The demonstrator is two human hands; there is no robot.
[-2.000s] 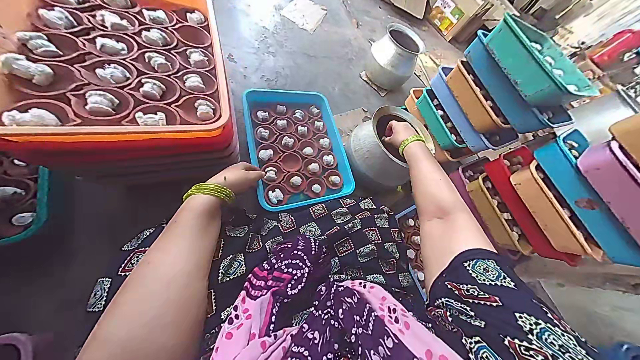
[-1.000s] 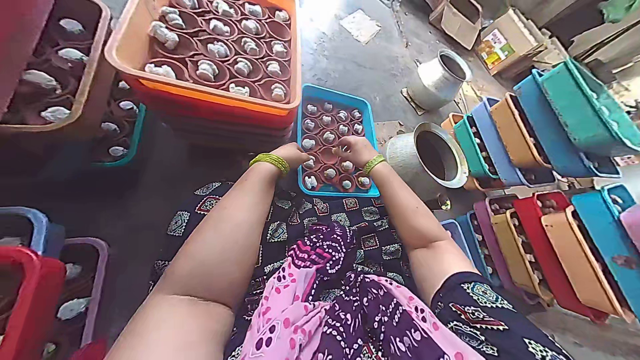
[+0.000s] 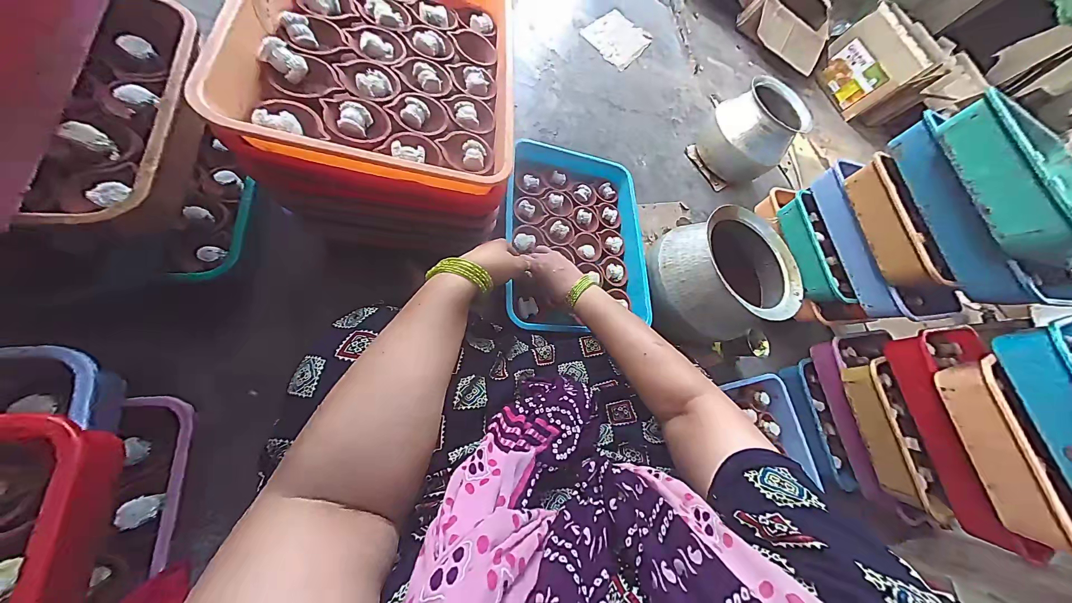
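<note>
A blue plastic tray on the floor holds rows of small clay cups, each with a white twisted piece like a cotton wick. My left hand reaches over its left rim, fingertips meeting those of my right hand. Over the lower left cups lies my right hand, fingers bent. Whether something small sits between the fingertips cannot be told. Right beside the tray leans a wide-mouthed metal pot; its inside is dark.
Stacked orange and red trays of cups rise at the upper left. A second metal pot stands farther off. Many coloured plastic trays are stacked at the right. Cardboard boxes lie at the upper right; more trays at the left.
My right hand was in the metal pot two seconds ago and has moved left to the blue tray. Both hands now meet at the tray's left side. The view has shifted.
</note>
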